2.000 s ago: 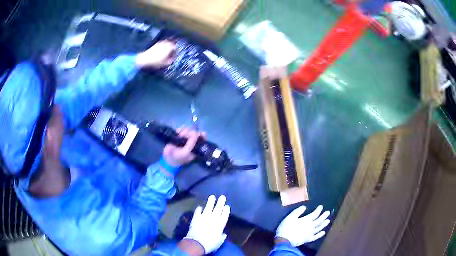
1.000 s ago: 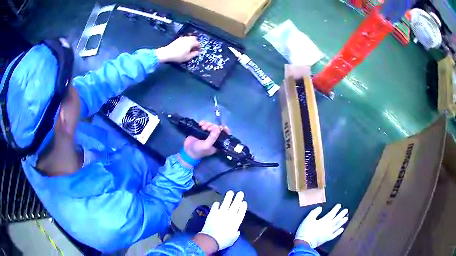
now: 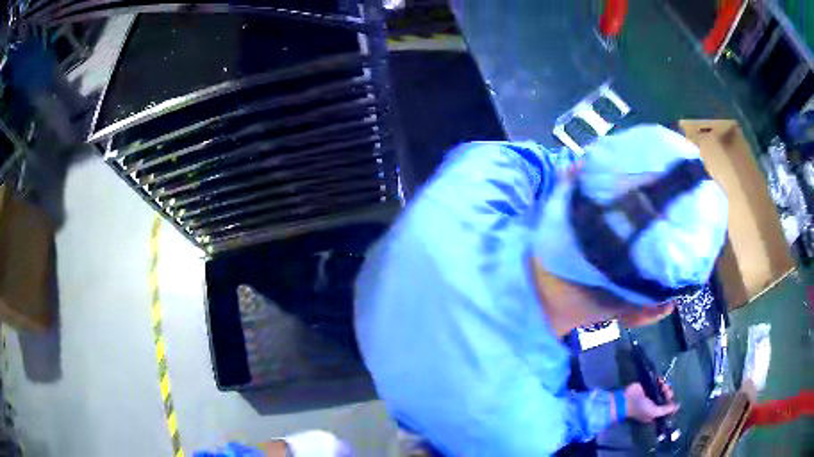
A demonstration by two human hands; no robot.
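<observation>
My left hand (image 3: 317,444), in a white glove, shows at the bottom edge, cut off and blurred; its fingers cannot be made out. My right hand is out of the picture. Nearest in front, a person in a blue smock and cap (image 3: 464,303) leans over the green workbench (image 3: 527,45). Their bare hand holds a black electric screwdriver (image 3: 644,364). The screw tray (image 3: 698,317) is partly hidden by the cap. A long narrow carton (image 3: 721,427) lies near the bottom right, beside the red bundle (image 3: 785,409).
The roller conveyor (image 3: 259,134) stands at upper left of the person. A black tote (image 3: 223,335) is on the floor below it. Yellow-black tape (image 3: 161,339) runs along the grey floor. A brown carton (image 3: 27,259) is at far left. An open brown box (image 3: 741,210) lies on the bench.
The view has swung left, towards the conveyor and floor. The person and bench now appear further right. My right hand has left the picture; my left is at the bottom edge.
</observation>
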